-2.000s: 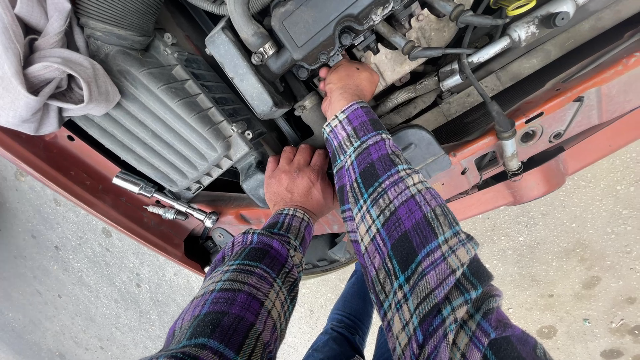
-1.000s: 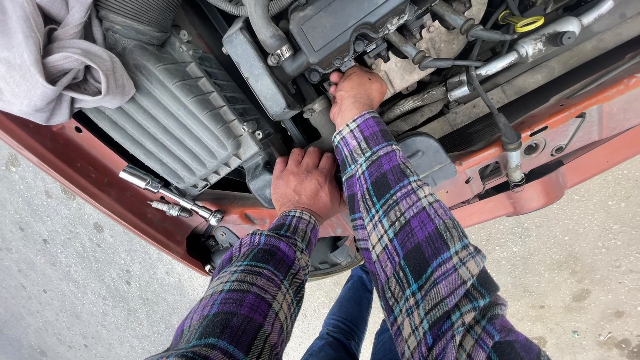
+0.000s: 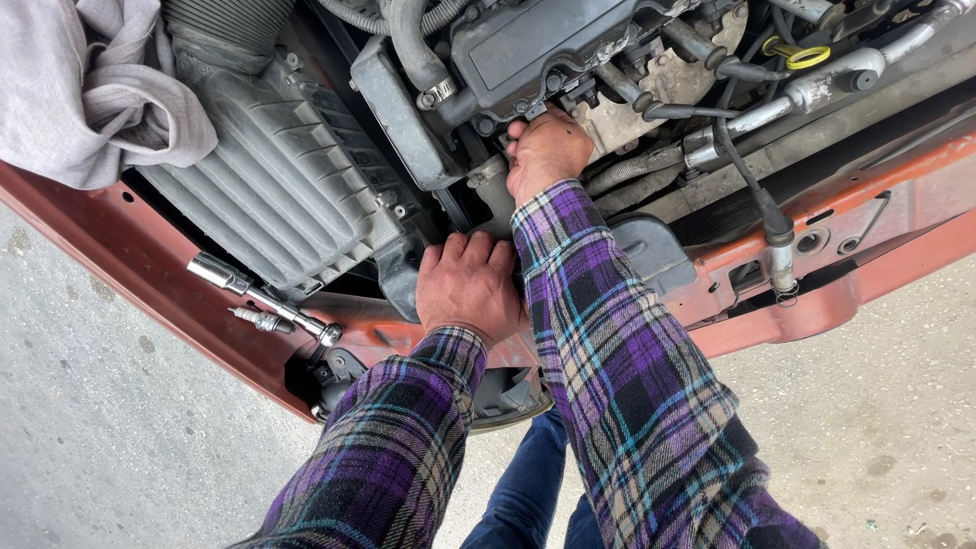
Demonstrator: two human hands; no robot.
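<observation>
My left hand (image 3: 471, 288) rests palm down on the front edge of the engine bay, beside the air filter housing, its fingers lying over the edge and holding nothing visible. Farther in, my right hand (image 3: 550, 152) reaches to the engine just below the black engine cover (image 3: 534, 53). Its fingers are curled and partly hidden, so what they touch or hold cannot be told. To its right, spark plug leads (image 3: 690, 112) run out of the engine. One disconnected lead ends in a metal-tipped boot (image 3: 780, 252) over the front panel.
A ratchet with a long socket (image 3: 267, 296) and a spark plug (image 3: 263, 319) lie on the red body edge (image 3: 156, 248) at left. A grey cloth (image 3: 91, 99) lies partly over the ribbed air filter housing (image 3: 267, 168). The yellow dipstick ring (image 3: 807, 57) stands upper right.
</observation>
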